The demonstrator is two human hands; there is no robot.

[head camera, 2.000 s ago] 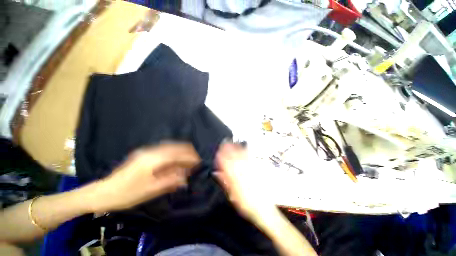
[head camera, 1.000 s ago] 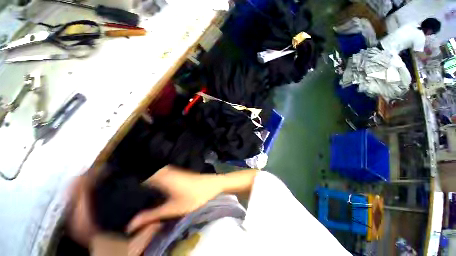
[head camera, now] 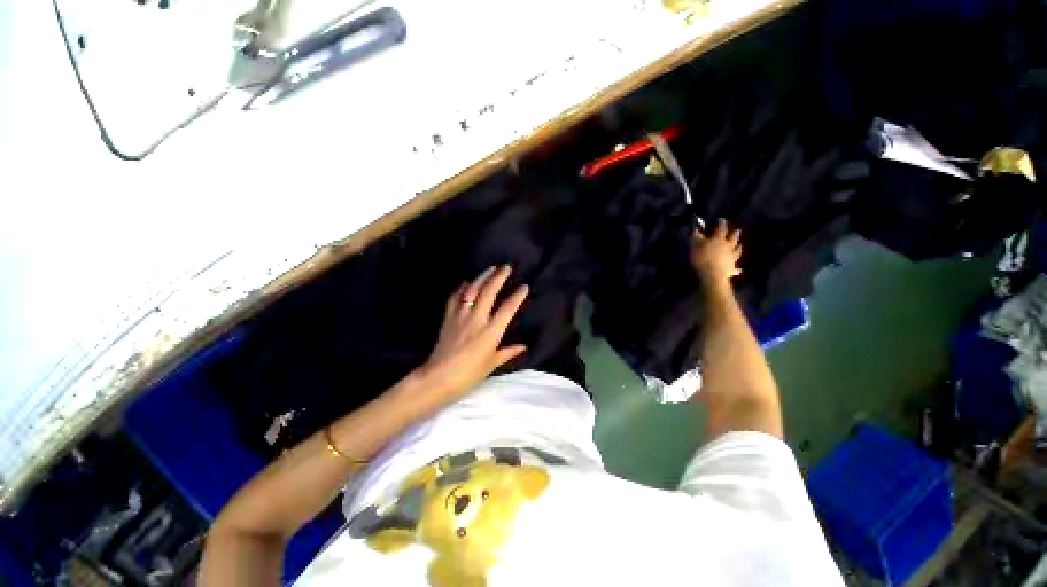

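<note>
A large heap of black cloth (head camera: pixel 643 269) lies below the table edge, over the lap and out to the right. My left hand (head camera: pixel 473 330) rests on the black cloth near the lap, fingers apart, with a ring on one finger. My right hand (head camera: pixel 718 250) reaches out to the heap, its fingers curled at the cloth beside a thin pale tie (head camera: pixel 675 166); whether it grips the cloth or the tie I cannot tell. A red-handled tool or clip (head camera: pixel 629 153) lies on the heap.
The white table (head camera: pixel 310 189) runs diagonally across the upper left, with a grey-handled tool (head camera: pixel 333 52) on it. Blue bins stand at lower right (head camera: pixel 882 499) and lower left (head camera: pixel 189 430). White and yellow tags (head camera: pixel 915 149) lie on black cloth at right. Green floor (head camera: pixel 850 344) shows.
My hands have separated from the small black bundle they held together. My right hand has reached out to the heap, and my left lies open on cloth. The view has shifted.
</note>
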